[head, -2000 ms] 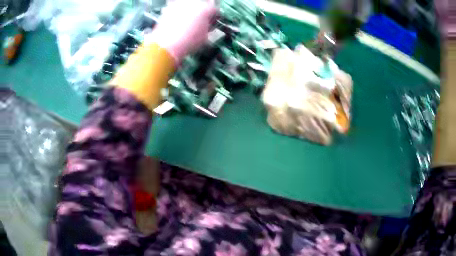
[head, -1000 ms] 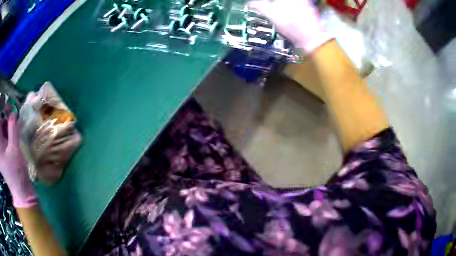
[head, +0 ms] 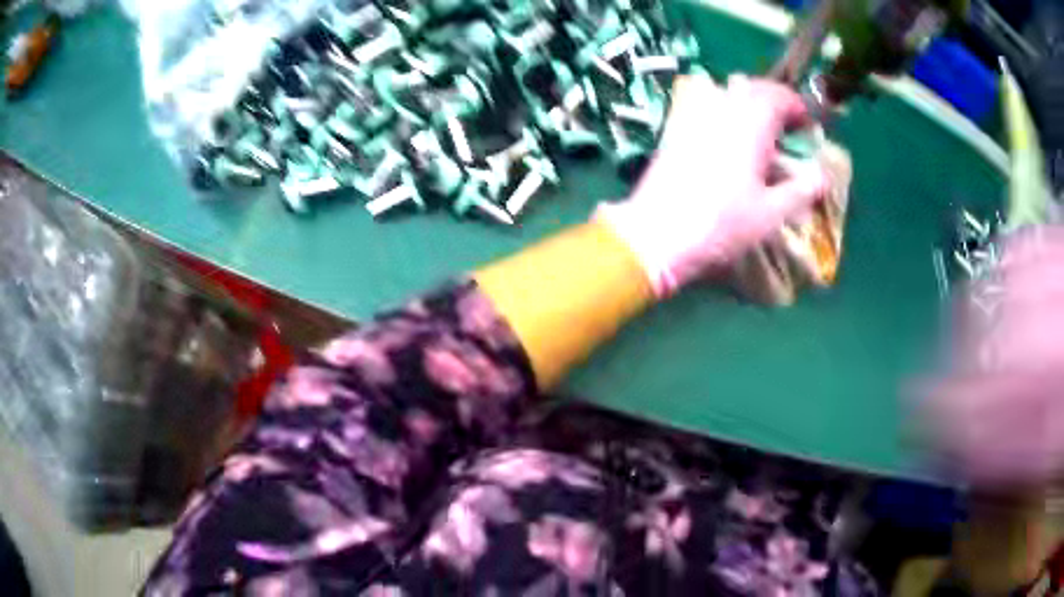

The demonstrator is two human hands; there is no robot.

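My left hand [head: 718, 187], in a pale pink glove, reaches over the tan-wrapped fixture [head: 788, 262]. Its thumb and forefinger close around a teal round-headed part [head: 800, 144] at the fixture's top, just below the upright tool [head: 817, 41]. The part's stem is hidden. My right hand [head: 1009, 362] is a pink blur at the right edge, partly cut off, beside the clear tray; whether it holds anything cannot be seen. A loose heap of teal-headed parts with white stems [head: 455, 134] lies left of the fixture.
A crumpled clear bag [head: 193, 70] borders the heap. A clear tray with parts [head: 974, 247] is at the right. A small orange item [head: 29, 56] lies far left. A bagged bundle [head: 99, 373] and red item [head: 263, 362] are below the table edge. A blue bin [head: 963, 84] is behind.
The view has swung from the right side back to the fixture and heap. My left hand has come from the heap to the fixture's top. My right hand has left the tray's far edge.
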